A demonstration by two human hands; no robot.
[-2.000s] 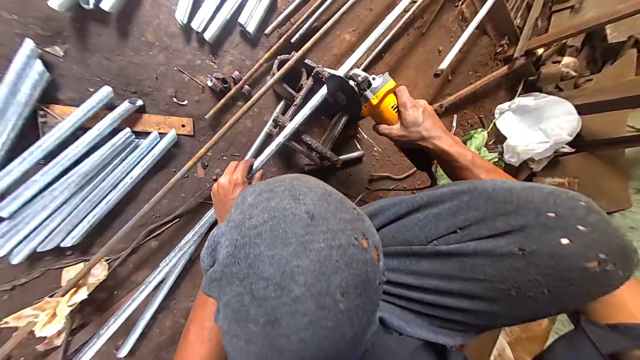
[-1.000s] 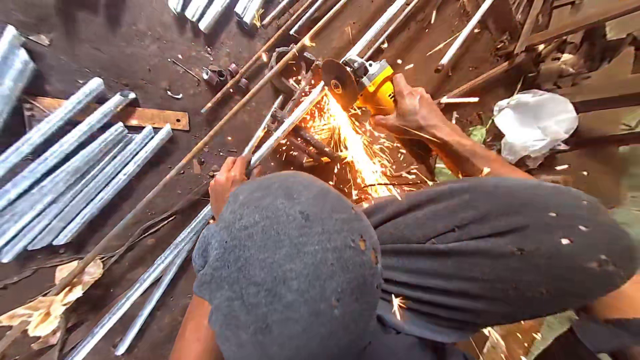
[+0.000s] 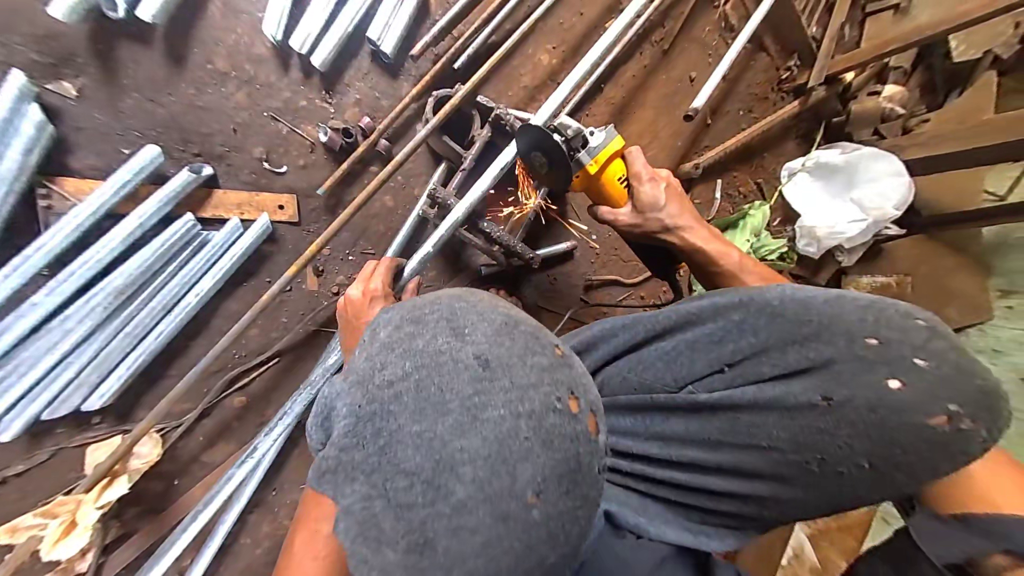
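Note:
My right hand point(image 3: 652, 200) grips a yellow angle grinder point(image 3: 600, 170). Its dark disc point(image 3: 544, 158) meets a long galvanized metal pipe point(image 3: 472, 198), and a small spray of sparks comes off just below. That pipe lies across a rough, rusty metal stand point(image 3: 480, 228). My left hand point(image 3: 370, 300) is closed around the pipe on the near side of the stand, partly hidden by my knee. More long pipe point(image 3: 264, 448) runs from there to the lower left.
Several cut galvanized pipes point(image 3: 136, 256) lie at the left, some over a flat rusty bar point(image 3: 232, 202). A long thin rusty rod point(image 3: 336, 228) slants past the stand. At the right are a white plastic bag point(image 3: 848, 196), green leaves point(image 3: 752, 232) and scrap metal point(image 3: 952, 120).
One second ago a large spray of sparks fell from the disc; now it is small. Two seconds ago there were none. My left hand has stayed on the pipe.

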